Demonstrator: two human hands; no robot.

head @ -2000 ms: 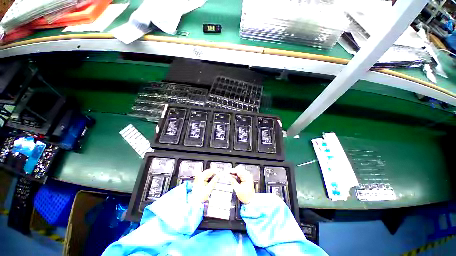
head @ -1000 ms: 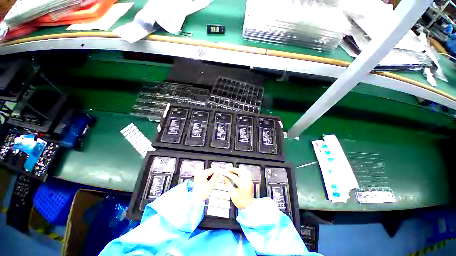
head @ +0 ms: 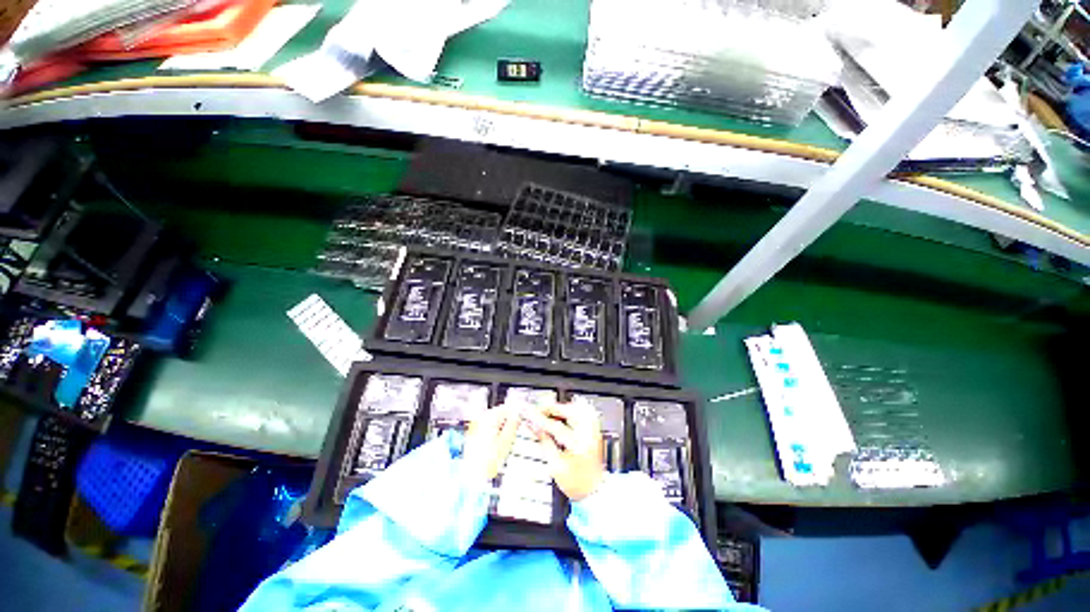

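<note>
A black phone tray (head: pixel 512 539) lies in front of me with dark phone housings (head: pixel 660 445) in its pockets. My left hand (head: pixel 484 442) is over the middle of this tray and holds a white adhesive label sheet (head: pixel 524 484), which hangs down over the middle pocket. My right hand (head: pixel 574 448) is close beside it on the right, fingers bent in at the sheet's top end. Whether a small piece is between its fingertips is too small to tell. A second black tray (head: pixel 526 365) with several housings lies just behind.
A spare label sheet (head: pixel 326 335) lies left of the trays. Clear blister trays (head: pixel 565 224) lie behind. Blue-dotted liner strips (head: pixel 798 401) and a clear gridded sheet (head: pixel 896 467) lie right, near a slanted white post (head: pixel 825 191). An open carton (head: pixel 179 526) stands lower left.
My right hand has turned inward, its fingers now bent closer to the left hand over the top of the sheet. The trays have stayed in place.
</note>
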